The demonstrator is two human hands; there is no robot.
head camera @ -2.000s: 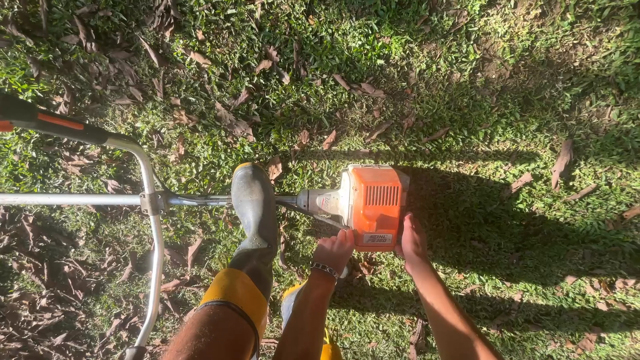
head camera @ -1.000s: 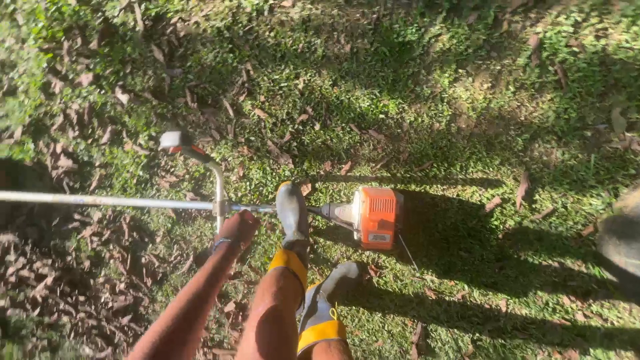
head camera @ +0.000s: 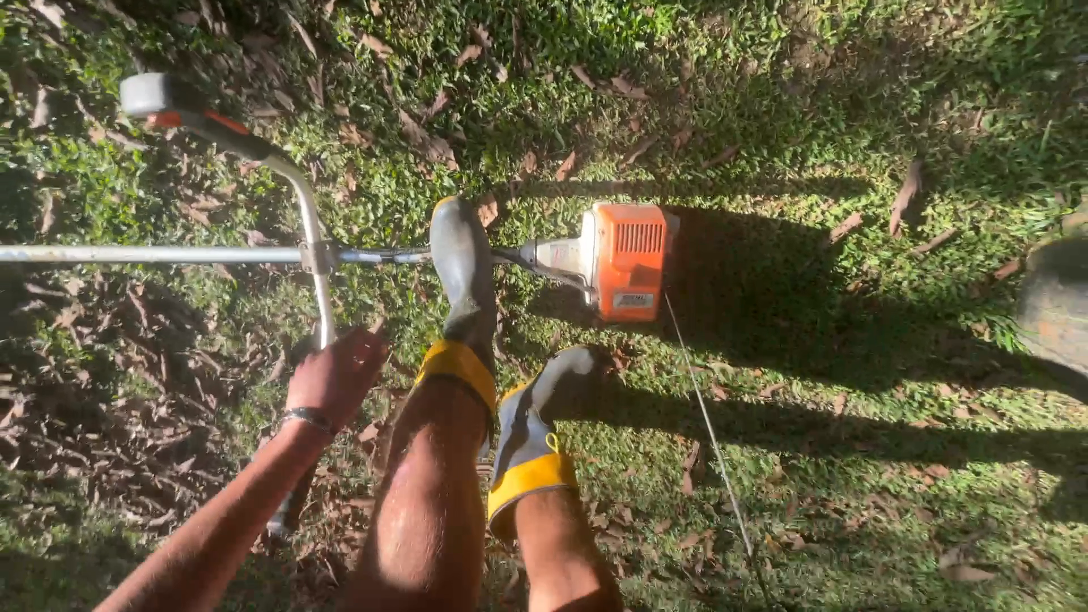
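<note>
My left hand, with a bracelet at the wrist, is closed over the lower arm of the brush cutter's metal handlebar. The Stihl brush cutter lies across the grass, its orange and white engine to the right and its metal shaft running off to the left. One grey rubber boot with a yellow cuff is on the shaft beside the engine; the other boot stands on the grass below. A thin starter cord stretches from the engine toward the bottom right. My right hand is out of view.
Short grass with scattered dry leaves surrounds the tool. A rounded, weathered object stands at the right edge, cut off by the frame. Long shadows fall to the right of the engine.
My left hand has gone from the engine to the handlebar. My right hand, at the engine two seconds ago, has left the view. The starter cord shows much longer than one second ago.
</note>
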